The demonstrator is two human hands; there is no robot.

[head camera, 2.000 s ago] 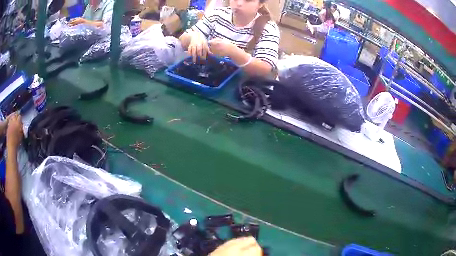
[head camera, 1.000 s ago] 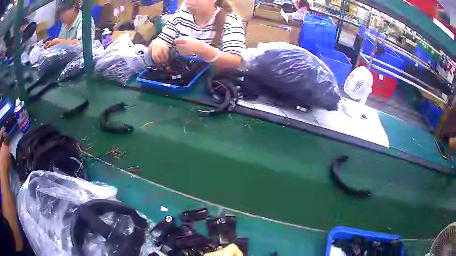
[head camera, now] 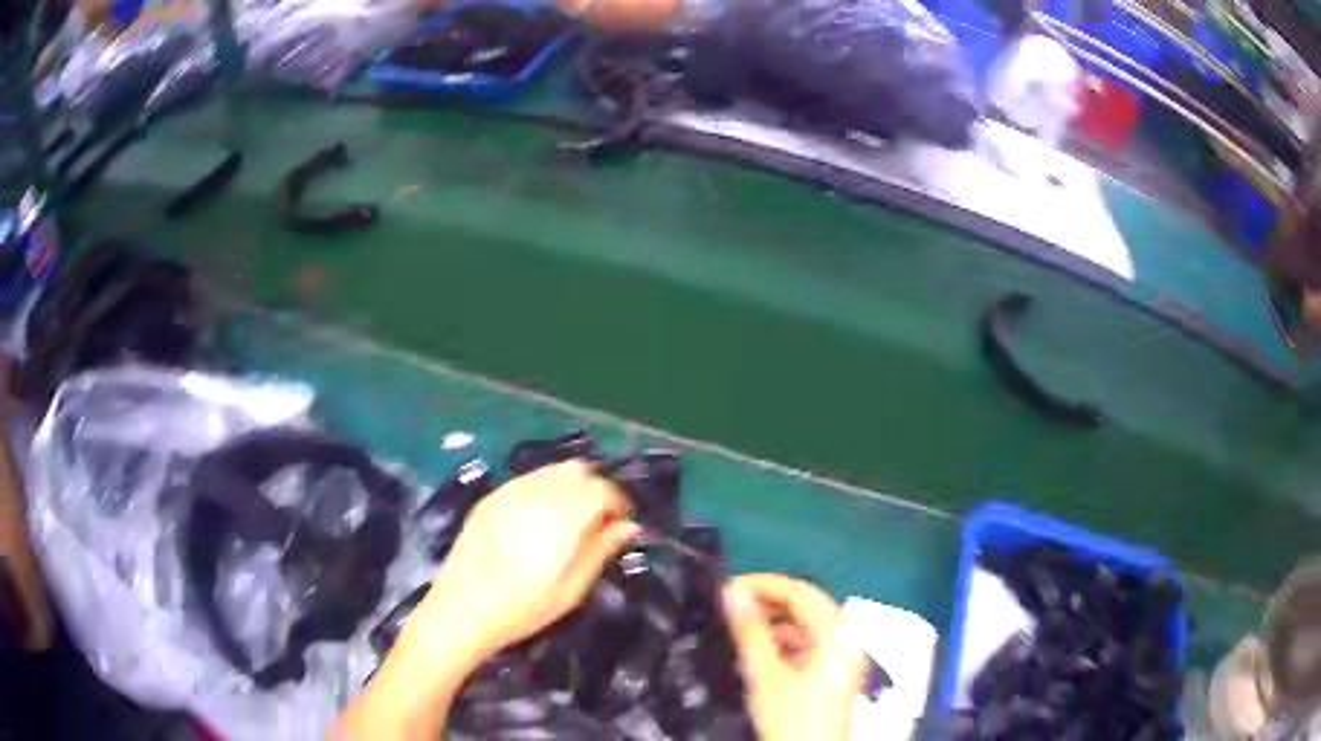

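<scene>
A heap of black plastic housings (head camera: 580,680) lies on the bench in front of me. My left hand (head camera: 536,553) is over the heap's upper part, fingers bent; a thin dark line shows by its fingertips. My right hand (head camera: 794,654) is at the heap's right side with curled fingers and a dark spot between them. Blur hides whether either hand holds a part. A blue tray (head camera: 1072,533) with small black parts and a white liner stands at the right.
A black headband frame (head camera: 217,543) lies on a clear poly bag (head camera: 87,463) at the left. Curved black bands (head camera: 1026,379) lie on the green belt (head camera: 695,333). A white sheet (head camera: 891,651) is beside the blue tray. A fan (head camera: 1297,637) is at the right edge. Another person's arm (head camera: 15,536) shows at the left edge.
The view has tilted down, so the bench shows higher in the picture. Both my hands now show over the heap; one second ago only part of one hand showed at the bottom edge.
</scene>
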